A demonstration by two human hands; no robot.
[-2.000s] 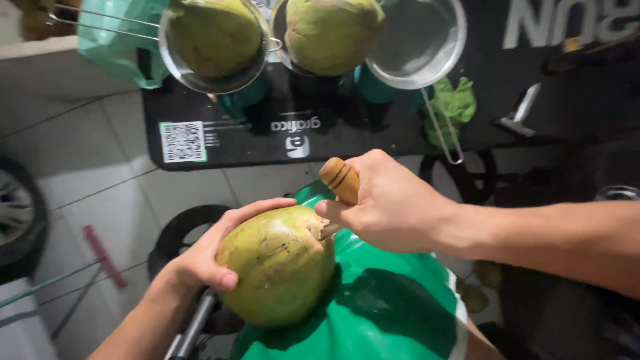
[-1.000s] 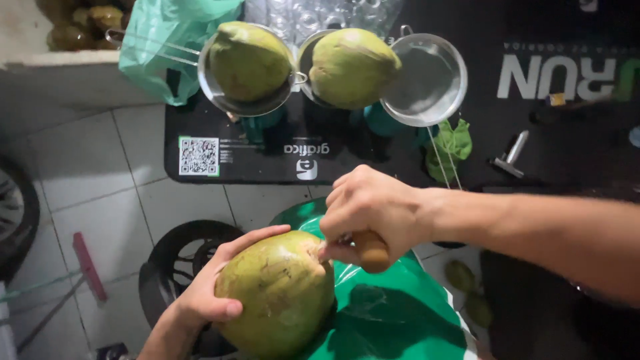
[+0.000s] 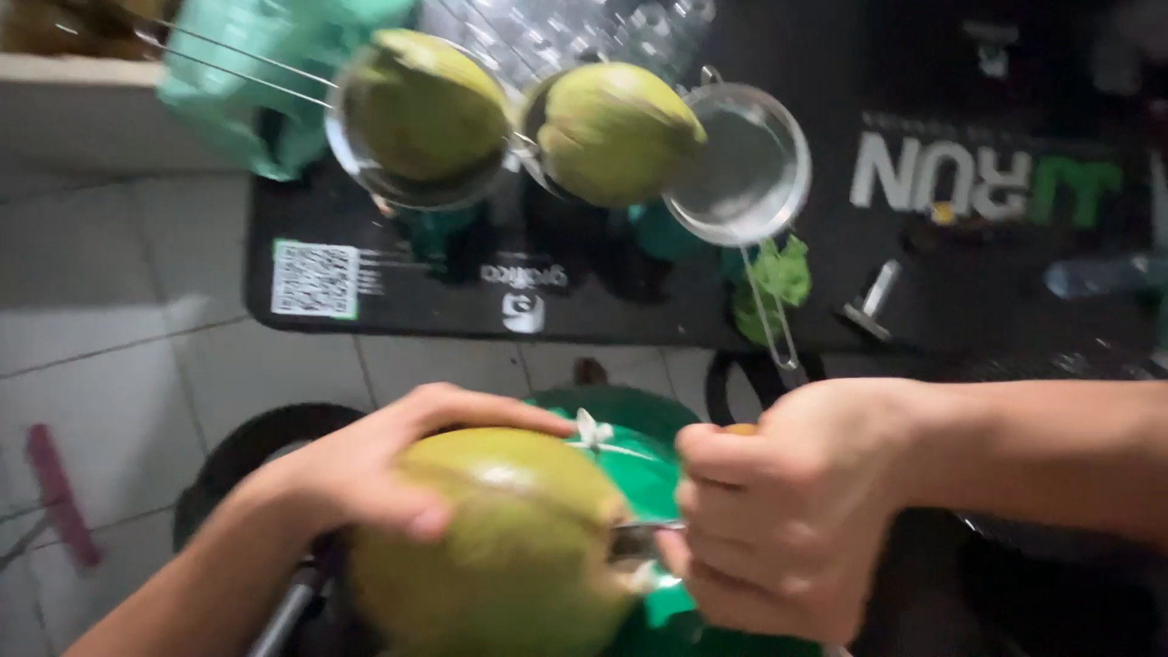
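A green coconut (image 3: 493, 547) lies on its side over a green plastic cover, its cut end facing right. My left hand (image 3: 392, 465) grips it from the left and top, fingers spread over the husk. My right hand (image 3: 785, 511) is closed around the wooden handle of a metal-bladed tool (image 3: 643, 526), most of the handle hidden by my fingers. The blade meets the opening at the coconut's end, where pale flesh shows. Beyond, two more green coconuts (image 3: 429, 105) (image 3: 616, 132) rest in metal strainers.
An unloaded strainer (image 3: 744, 164) sits right of them on a black table (image 3: 602, 310). Also there are a crumpled green item (image 3: 780, 278), a small metal tool (image 3: 873, 301), a green plastic bag (image 3: 246, 73) and clear bottles (image 3: 639, 36). Wheels (image 3: 265, 456) stand below.
My right hand has turned and moved so that the wooden handle is now mostly covered and a stretch of blade shows at the coconut. The left hand still holds the coconut.
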